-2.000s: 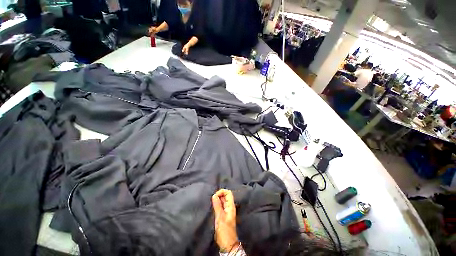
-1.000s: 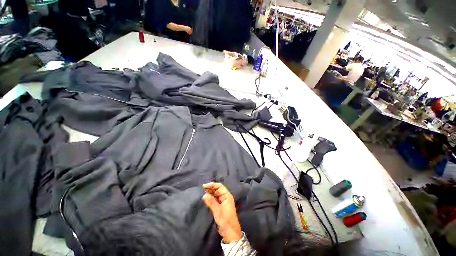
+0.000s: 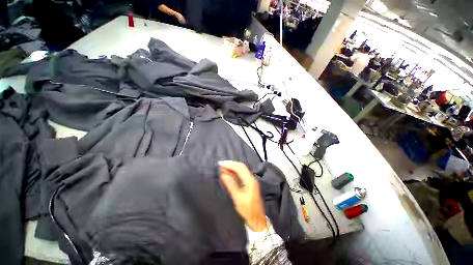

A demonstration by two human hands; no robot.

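A dark grey zip jacket (image 3: 150, 124) lies spread in front of me, a thin silvery zip line (image 3: 186, 138) on it. Its near part (image 3: 161, 207) is blurred and bulges up. My right hand (image 3: 244, 191) is at the right side of this raised cloth, fingers curved and pointing left. Whether the fingertips grip the cloth is not clear. A bit of patterned sleeve (image 3: 99, 259) shows at the bottom left. My left hand is not visible. A long curved zip (image 3: 53, 212) runs down the cloth at the left.
More dark grey garments (image 3: 72, 72) lie at the far side and left. Right of the jacket are black cables, a black adapter (image 3: 307, 178), orange-handled snips (image 3: 304, 211), a green spool (image 3: 342, 180), a blue-white can (image 3: 349, 198) and a red spool (image 3: 356, 210). A person's forearm (image 3: 171, 12) shows beyond the table.
The near cloth has risen and become blurred. My right hand has moved up and right, its fingers more spread. A patterned sleeve has appeared bottom left. The view has shifted, moving the table things up and left.
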